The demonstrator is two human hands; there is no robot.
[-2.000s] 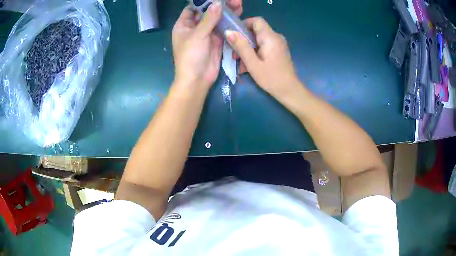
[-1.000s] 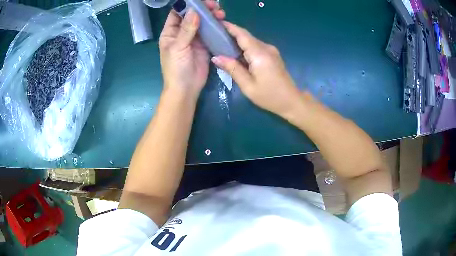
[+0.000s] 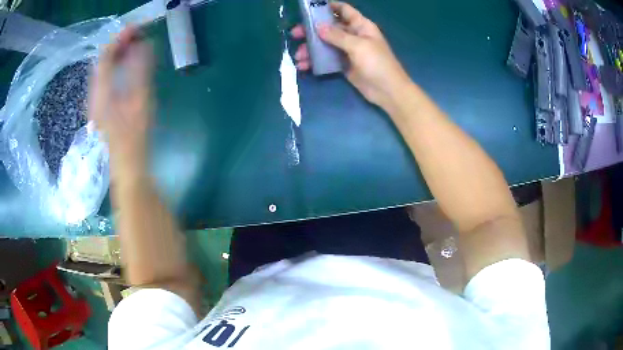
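My right hand (image 3: 358, 51) holds a grey handheld fan unit (image 3: 324, 51) by its handle near the top edge of the picture; its upper end is cut off. My left hand (image 3: 125, 85) is blurred, over the right rim of the clear plastic bag (image 3: 19, 140); whether it holds anything cannot be told. The bag stands open with small dark plastic parts (image 3: 58, 116) heaped in it. Another grey handle (image 3: 182, 37) lies on the bench to the right of my left hand.
A narrow white strip (image 3: 289, 89) lies mid-bench. A small white ring (image 3: 272, 208) is near the bench edge. Grey handle covers (image 3: 544, 85) are piled at right on a printed sheet (image 3: 601, 147). A red stool (image 3: 51, 307) and a cardboard carton (image 3: 447, 249) are below the bench.
My left hand has left the fan unit and moved left to the bag. My right hand alone now holds the unit, which has turned more upright. The white strip is uncovered.
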